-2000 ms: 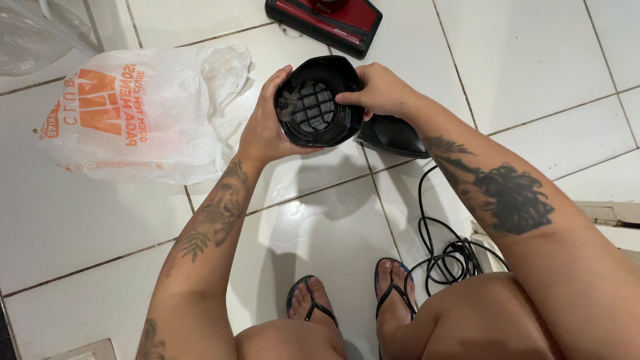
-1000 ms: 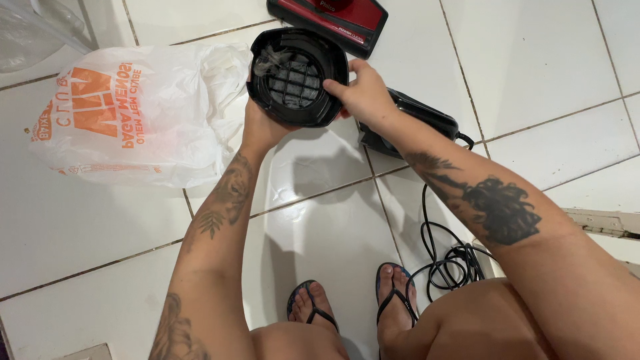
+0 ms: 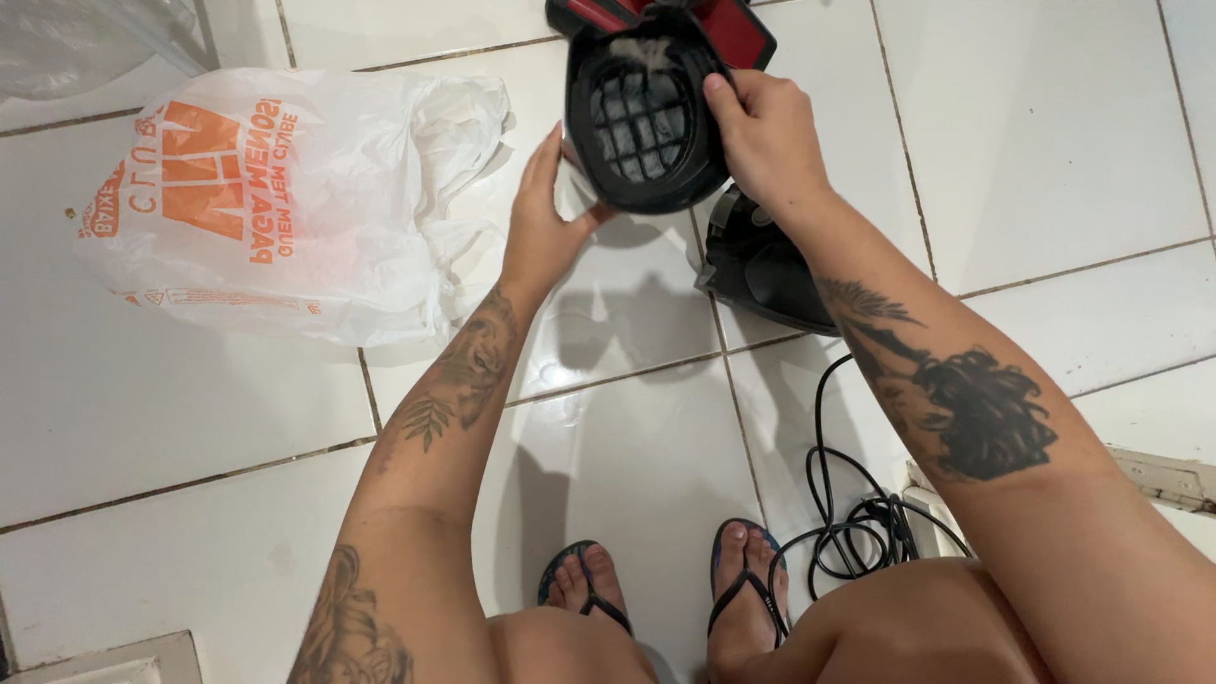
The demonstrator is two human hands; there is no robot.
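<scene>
A black plastic vacuum cleaner dust cup (image 3: 703, 142) is tilted toward me, its round opening showing a grid over greyish filter cloth, with a tuft of dust or hair at the top of the rim. My right hand (image 3: 769, 138) grips its right edge, thumb on the rim. At its lower left is my left hand (image 3: 556, 214), fingers spread and thumb reaching to the underside; whether it bears any weight I cannot tell. Beneath my right wrist a black appliance part (image 3: 769, 271) lies on the floor. Behind the cup is a red and black vacuum part (image 3: 746, 33), partly covered.
A white plastic bag with orange print (image 3: 351, 218) lies on the tiled floor at left. Clear plastic (image 3: 90, 47) is at the top left. A coiled black power cord (image 3: 860, 537) lies by my right foot. White frame edges show at the lower left and right.
The cup has moved up from where it was two seconds ago and its opening has turned. My left hand's fingers have come away from around its side and are now spread at its lower left.
</scene>
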